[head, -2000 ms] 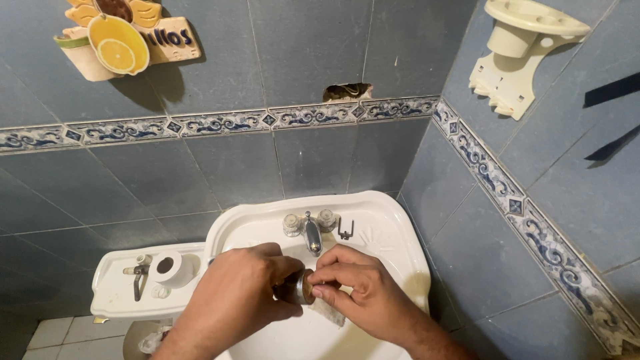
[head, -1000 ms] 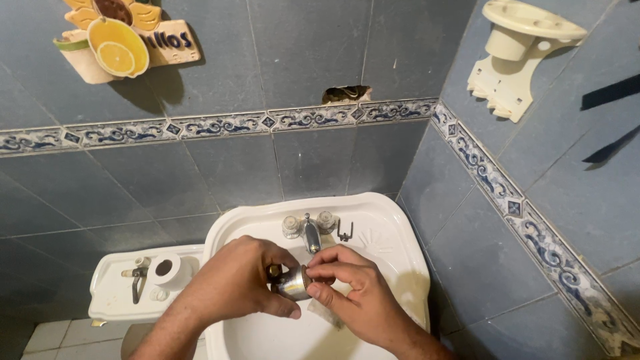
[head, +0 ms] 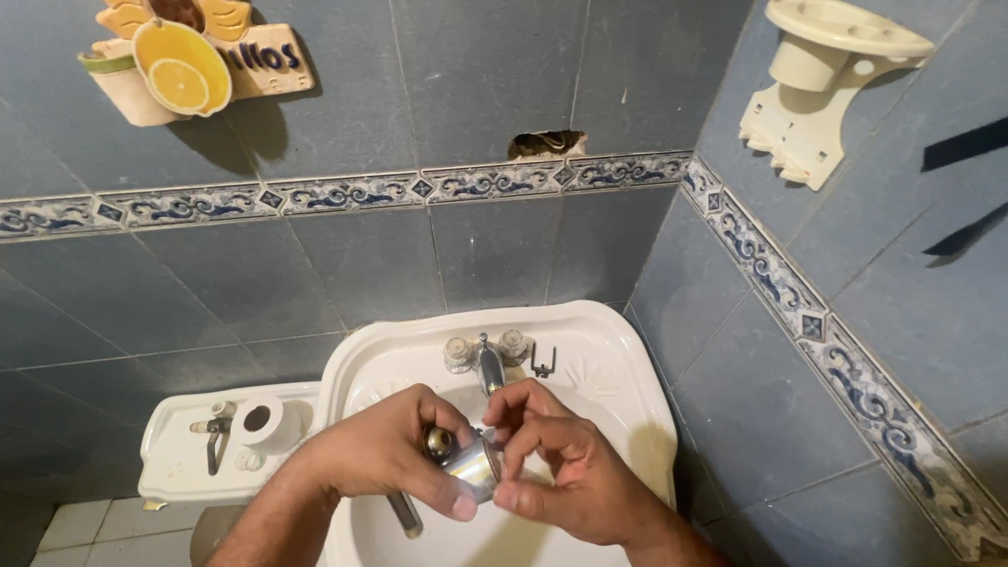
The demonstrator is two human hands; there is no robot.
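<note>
Over the white ceramic sink (head: 583, 335), my left hand (head: 394, 449) grips a shiny metal cylindrical fitting (head: 471, 471), perhaps the body of a door lock, with a round brass-coloured knob end (head: 439, 443) showing between thumb and fingers. A metal bar (head: 405, 516) slants below that hand. My right hand (head: 563, 472) is at the fitting's right end, fingertips and thumb against its rim; whether they pinch a small part there cannot be made out. The chrome faucet (head: 488, 366) stands just behind the hands, and a small dark U-shaped metal piece (head: 543, 361) lies on the sink deck.
Left of the sink, the toilet tank lid (head: 173, 449) bears a toilet paper roll (head: 272, 424), a valve with a lever handle (head: 213, 441) and small fittings. A cream plastic holder (head: 795, 102) hangs on the right wall. The tiled back wall has a broken hole (head: 546, 144).
The metal fitting has turned in my left hand, so its shiny side and brass knob end show more. The right hand's fingers have shifted along its rim.
</note>
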